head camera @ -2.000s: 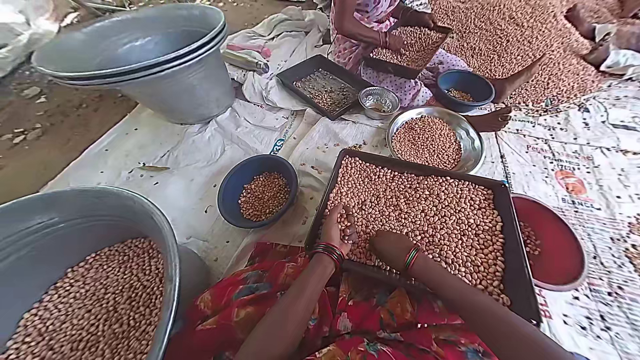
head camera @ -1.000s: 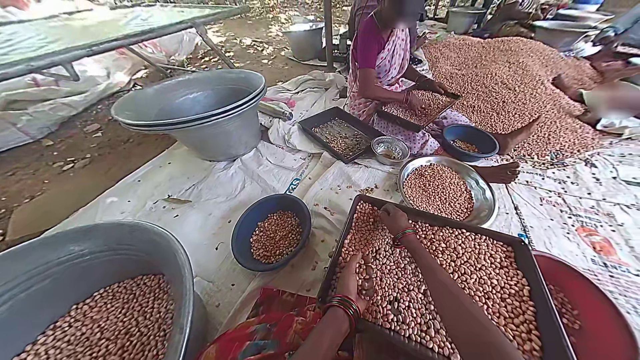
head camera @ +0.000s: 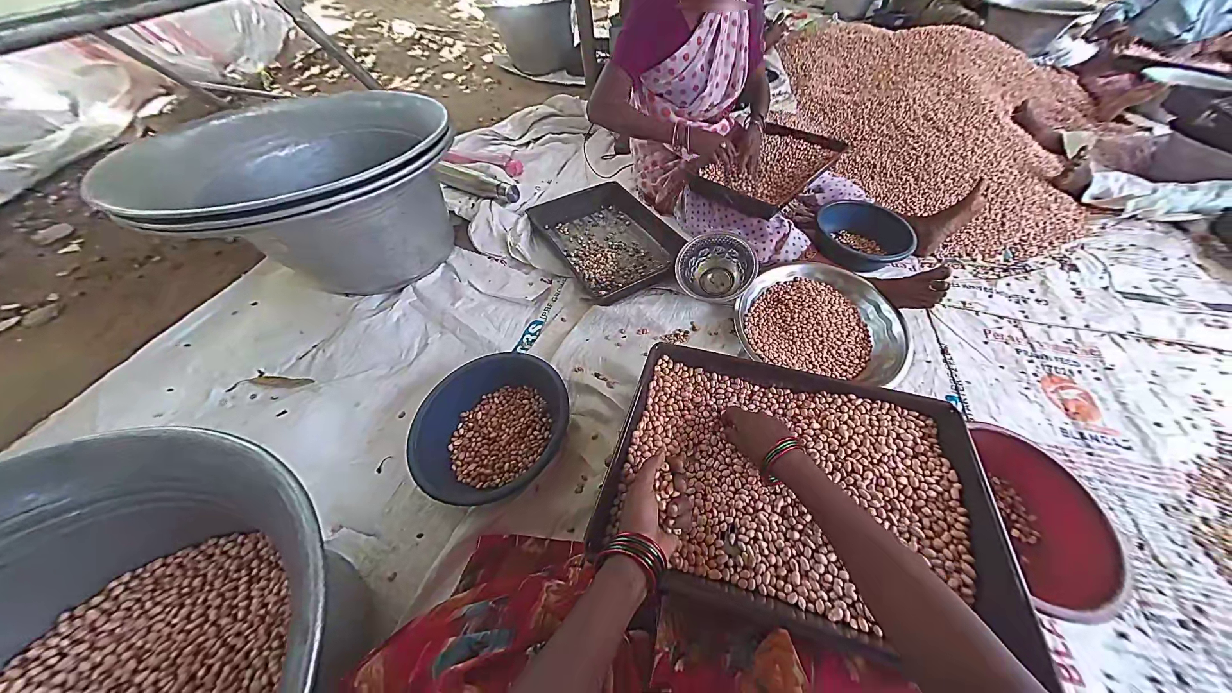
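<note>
A dark rectangular tray (head camera: 1001, 577) full of pinkish-brown nuts or beans (head camera: 866, 481) rests at my lap. My left hand (head camera: 654, 505) lies at the tray's left side, fingers apart and touching the nuts. Farther in, my right hand (head camera: 756, 438) reaches down onto the nuts with its fingers bent; whether it grips any is hidden. Left of the tray stands a blue bowl (head camera: 423, 433) partly filled with the same nuts. Beyond the tray is a steel basin (head camera: 895, 337) of nuts, and a red basin (head camera: 1078, 529) holding a few sits at the right.
A large metal tub (head camera: 289, 481) of nuts stands near left, with stacked empty tubs (head camera: 385, 231) behind. Across from me a person (head camera: 693, 115) works over another tray (head camera: 818, 140). A second dark tray (head camera: 549, 217), a patterned bowl (head camera: 717, 245) and a large nut heap (head camera: 924, 125) lie beyond.
My right hand has moved from the tray's far edge back toward its middle. My left hand stays at the left side. The person opposite has both hands together over their tray.
</note>
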